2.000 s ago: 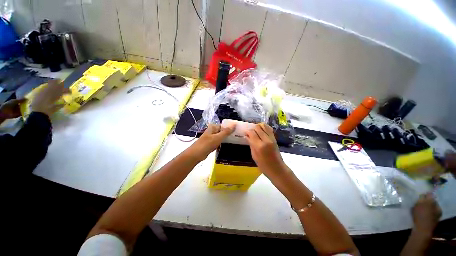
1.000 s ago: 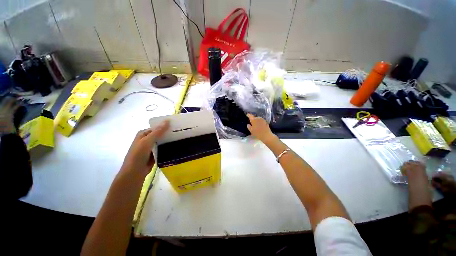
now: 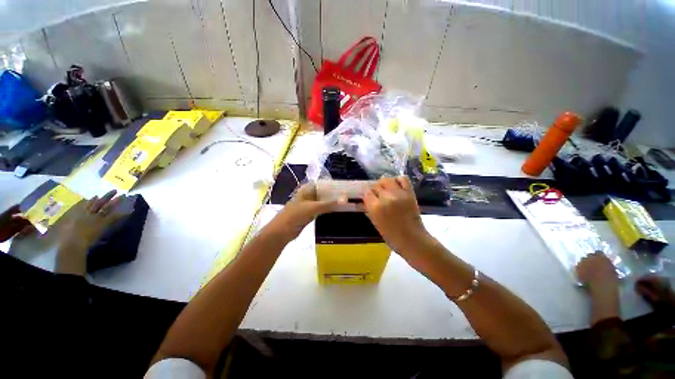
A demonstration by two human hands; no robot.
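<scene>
A yellow carton with a black top band stands upright on the white table in front of me. Its pale top flap is raised. My left hand grips the flap's left end. My right hand has its fingers at the flap's right part, near the slot; a small piece in the fingers cannot be made out. Behind the carton lies the crumpled clear poly bag with black pieces inside, partly hidden by my hands.
Flat yellow cartons lie at the left. A neighbour's hands hold a carton and a black box. At right are flat plastic bags with scissors, an orange bottle, a carton and another person's hands.
The carton is now centred and squared to me. My right hand has come from the poly bag to the flap. At left, a black box now shows by the neighbour's hands.
</scene>
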